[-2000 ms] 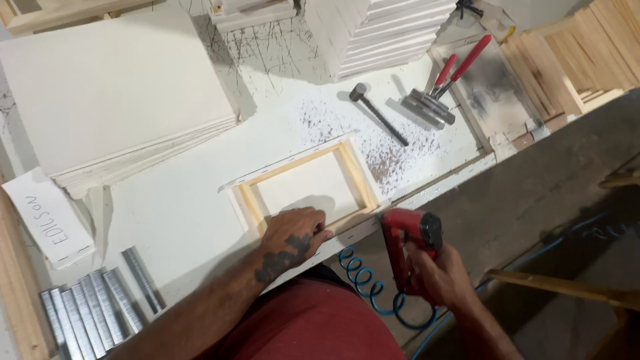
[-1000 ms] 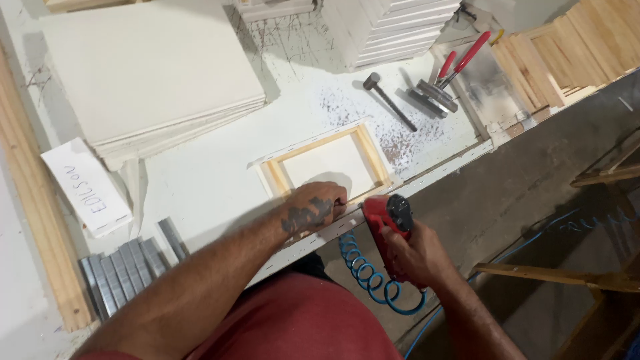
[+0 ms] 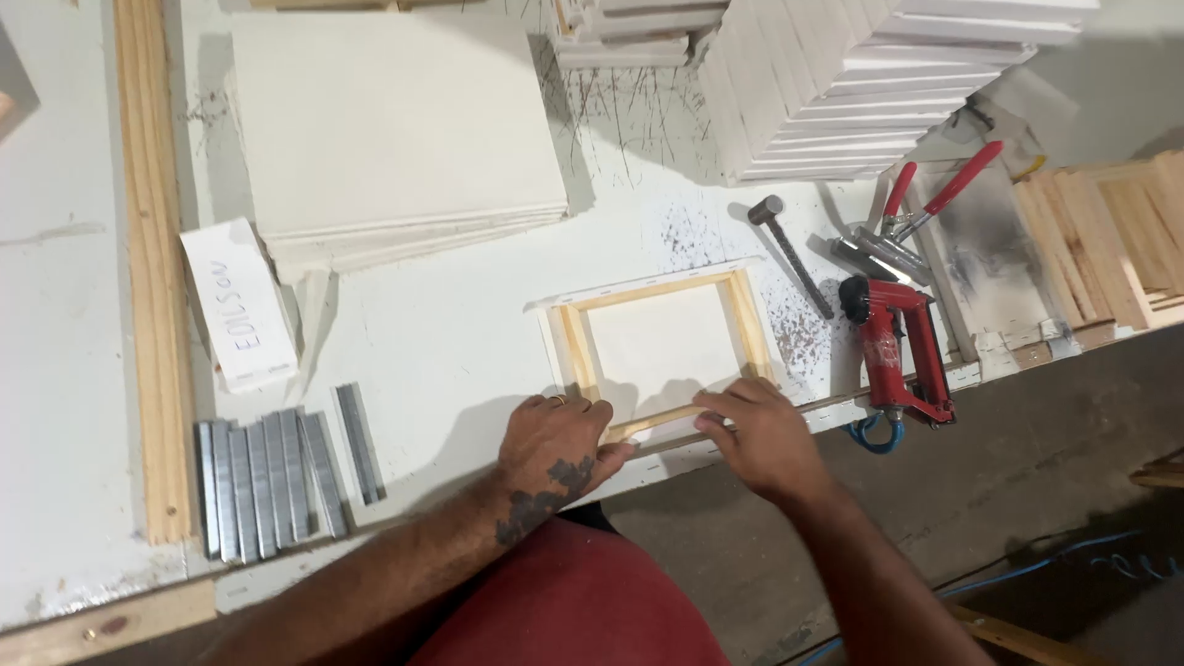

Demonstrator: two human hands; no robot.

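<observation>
A wooden stretcher frame [image 3: 659,290] lies on a sheet of white canvas [image 3: 664,347] near the bench's front edge; canvas is folded and stapled along its far side. My left hand [image 3: 560,449] rests on the frame's near left corner, fingers over the wood. With thumb and fingers, my right hand [image 3: 763,435] pinches the near side of the frame, where the canvas edge is partly hidden. To the right, a red pneumatic staple gun [image 3: 883,347] lies at the bench edge with its blue coiled hose [image 3: 875,435] hanging down, out of both hands.
Canvas pliers with red handles [image 3: 962,180] and a small hammer [image 3: 791,254] lie beyond the staple gun. Staple strips [image 3: 268,486] lie at the left near a white box [image 3: 240,310] bearing writing. Stacked canvas sheets [image 3: 398,111], finished canvases [image 3: 832,92] and wooden frames [image 3: 1101,245] stand around.
My right hand has let go of the staple gun, which now lies on the bench, and has moved to the frame's near side. My left hand has shifted to the near left corner.
</observation>
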